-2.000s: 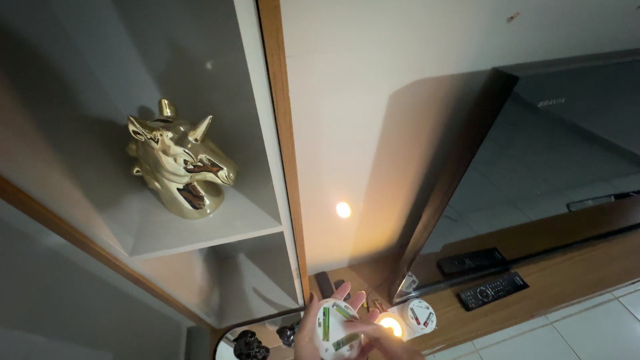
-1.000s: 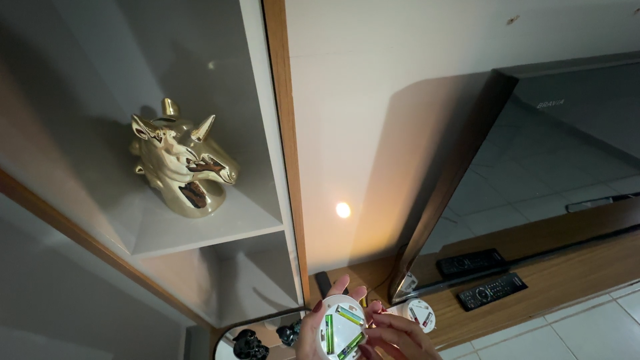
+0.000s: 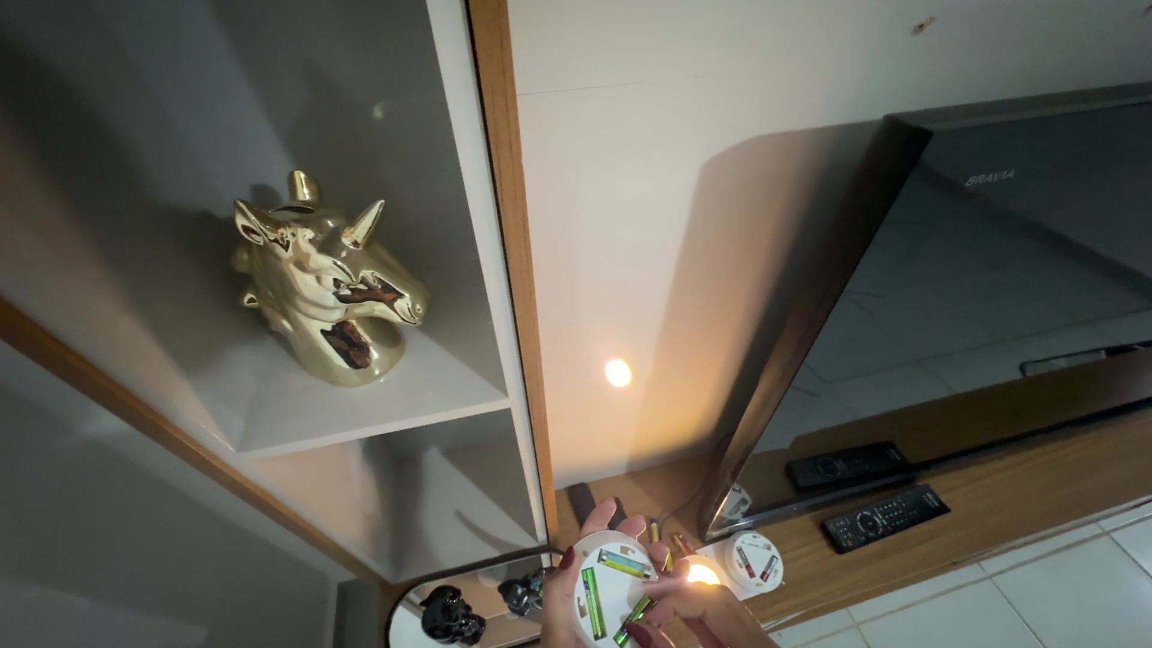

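At the bottom middle of the head view, my left hand [image 3: 560, 594] holds a round white battery-powered device [image 3: 612, 585] with its battery compartment facing up. Green batteries lie in it: one at its left [image 3: 592, 603], one at its top [image 3: 625, 564], and one at its lower right [image 3: 634, 621]. The fingers of my right hand [image 3: 702, 614] touch the lower-right battery and the device's edge. Beside my right hand glows a warm light [image 3: 702, 572]. A second round white device [image 3: 754, 562] with batteries in it lies to the right, on the wooden surface.
A black remote control [image 3: 886, 518] lies before a television [image 3: 1008, 270] on the wooden cabinet top. Loose batteries [image 3: 681, 544] are behind my hands. A mirrored tray [image 3: 490, 598] with a black skull figurine [image 3: 452, 616] stands left. A gold unicorn-head figure [image 3: 328, 288] sits on a shelf.
My right hand has moved from the device's right side onto its lower-right battery. One second ago that battery was in the device too. My left hand keeps hold of the device.
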